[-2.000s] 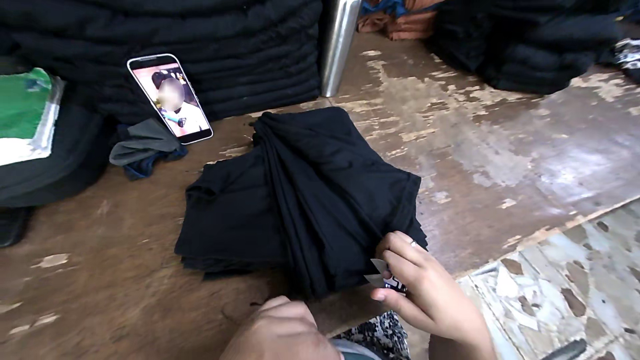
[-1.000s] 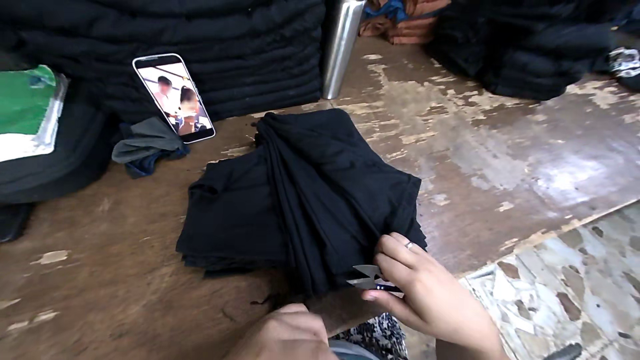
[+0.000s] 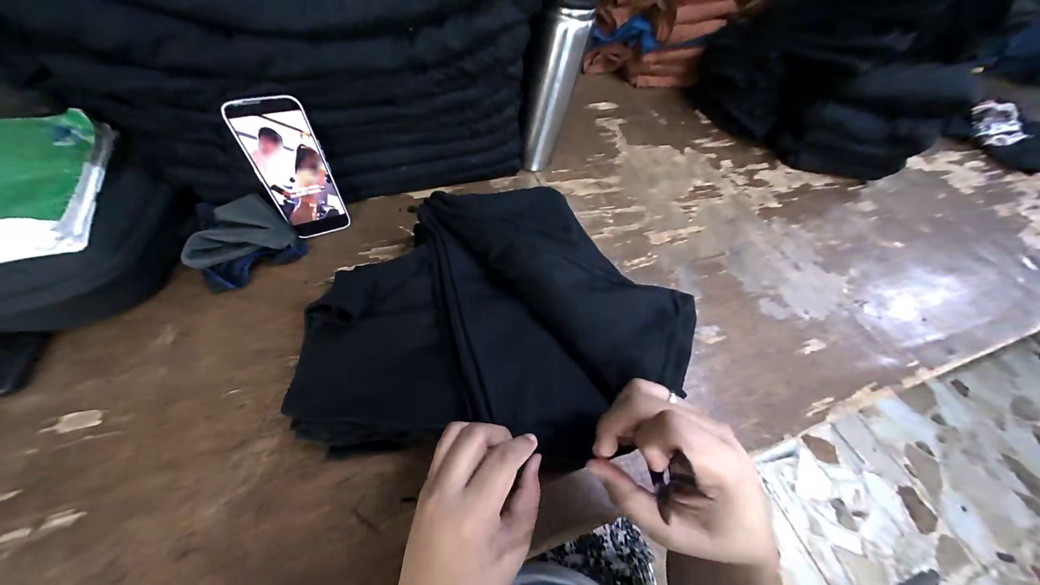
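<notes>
Black folded garments (image 3: 520, 325) lie in a low pile on the worn wooden table. My left hand (image 3: 479, 496) is at the pile's near edge, its fingertips against the cloth; whether it pinches the fabric is hard to see. At the near right corner, my right hand (image 3: 682, 471), with a ring on one finger, has thumb and forefinger close together at the hem. Small thread snips (image 3: 662, 487) are tucked in the palm of that hand, mostly hidden by the fingers.
A phone (image 3: 288, 166) showing a picture leans on a tall stack of black garments (image 3: 406, 89), beside a steel bottle (image 3: 559, 89). Grey and blue cloth scraps (image 3: 244, 240) lie below the phone. More black clothes (image 3: 821, 97) sit at the back right. The table edge drops to a stone-patterned floor (image 3: 894, 479).
The snips, whose blades pointed out over the cloth a second ago, are now back inside my right palm. My left hand has moved up to the garment's near edge.
</notes>
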